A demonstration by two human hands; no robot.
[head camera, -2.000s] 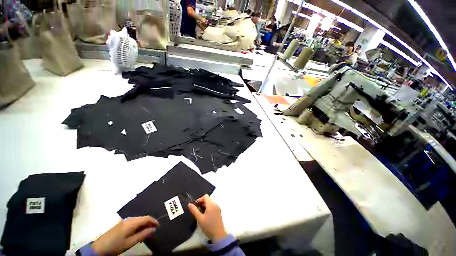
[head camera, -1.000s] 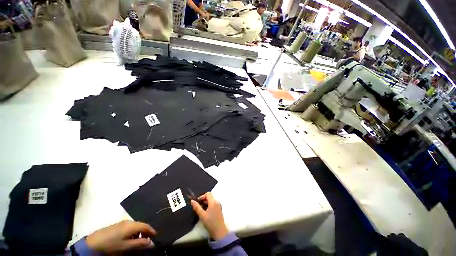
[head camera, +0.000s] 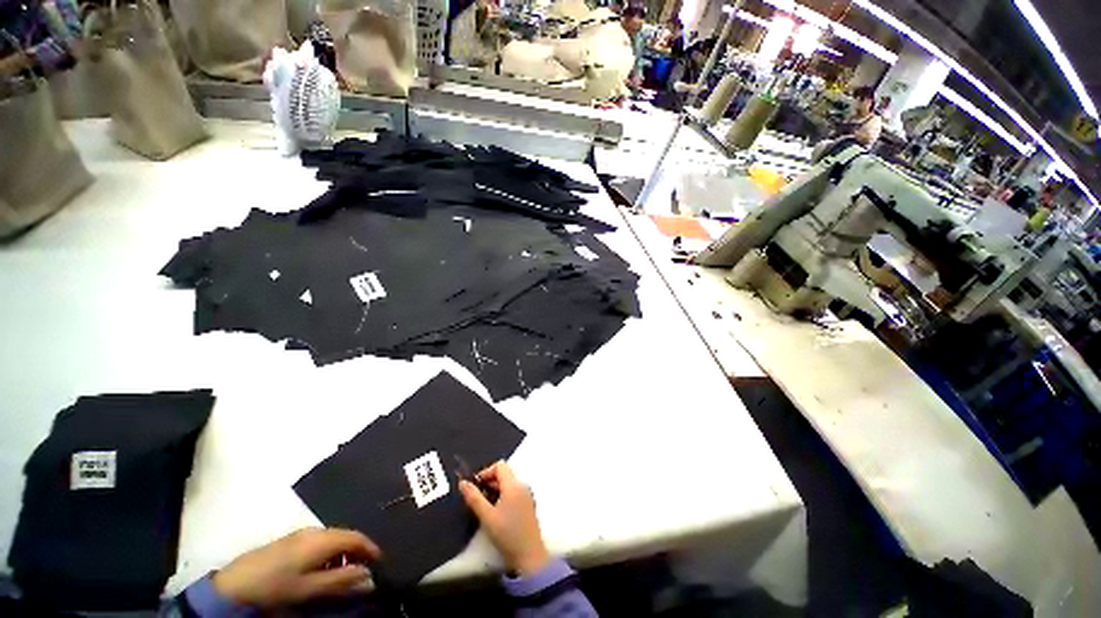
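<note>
A black fabric panel (head camera: 392,459) lies tilted on the table near the front edge, with a white woven label (head camera: 426,479) on its face. A thin thread tail lies beside the label. My right hand (head camera: 505,519) is over the panel's right side, its fingers closed on small dark thread snips (head camera: 478,483) whose points show near the label. My left hand (head camera: 302,572) rests at the panel's lower left edge, fingers curled; whether it grips the fabric is hidden.
A trimmed black stack (head camera: 111,513) with a label lies at left. A wide ragged pile of black panels (head camera: 398,272) covers the far middle. Beige tote bags (head camera: 147,97) and a white spiky object (head camera: 302,101) stand behind. A sewing machine (head camera: 833,229) is at right.
Since the earliest frame, the view has shifted slightly and my left hand has moved lower left, away from the label. My right hand stays beside the label with the snips.
</note>
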